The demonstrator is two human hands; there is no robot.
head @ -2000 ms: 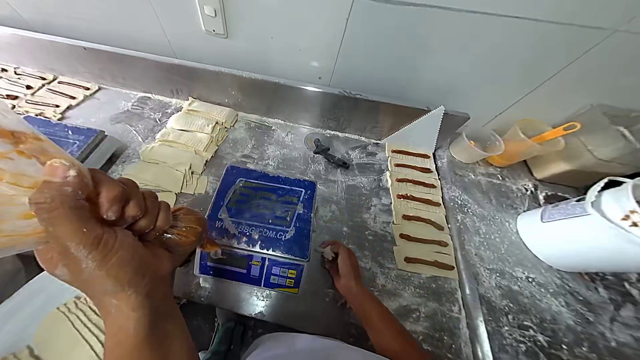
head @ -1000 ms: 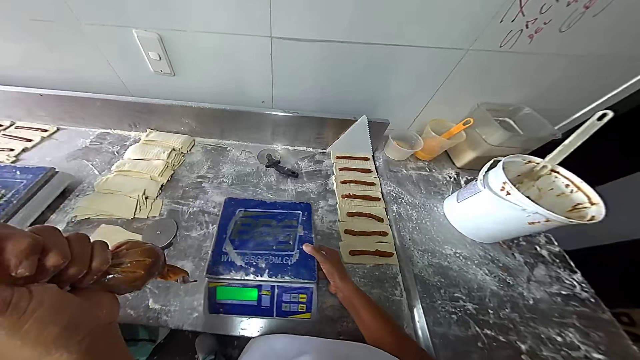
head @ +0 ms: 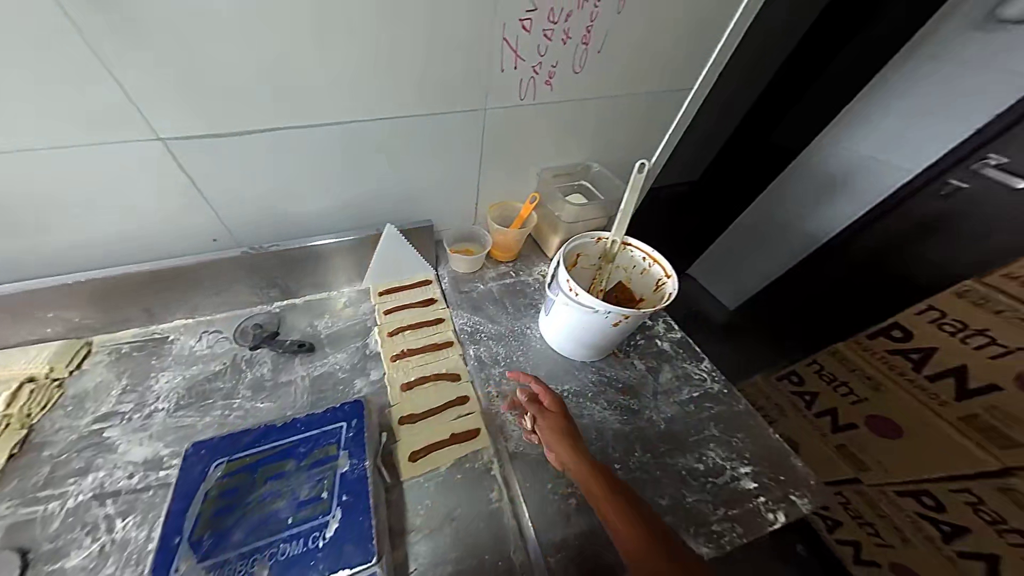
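Note:
My right hand (head: 544, 420) hovers over the steel table, fingers partly spread, with a small pale bit at the fingers that may be dough. Just left of it lies a row of pale dough pieces (head: 440, 372), each bearing a brown strip of filling. The white bucket (head: 588, 324), smeared inside with brown-orange filling, stands beyond the hand with a long-handled spatula (head: 628, 208) leaning in it. A blue digital scale (head: 272, 496) is at the lower left. My left hand and the piping bag are out of view.
A pastry wheel cutter (head: 272, 334) lies on the floured table (head: 208, 376). At the left edge are stacked dough sheets (head: 32, 392). A white toothed scraper (head: 398, 260), a small cup (head: 466, 250), an orange-spooned cup (head: 510, 232) and a clear tub (head: 578, 200) stand near the wall. Cardboard boxes (head: 904, 400) are at right.
The view has swung right. My right hand has left the scale's edge and is now right of the dough row. My left hand and the piping bag have gone out of view.

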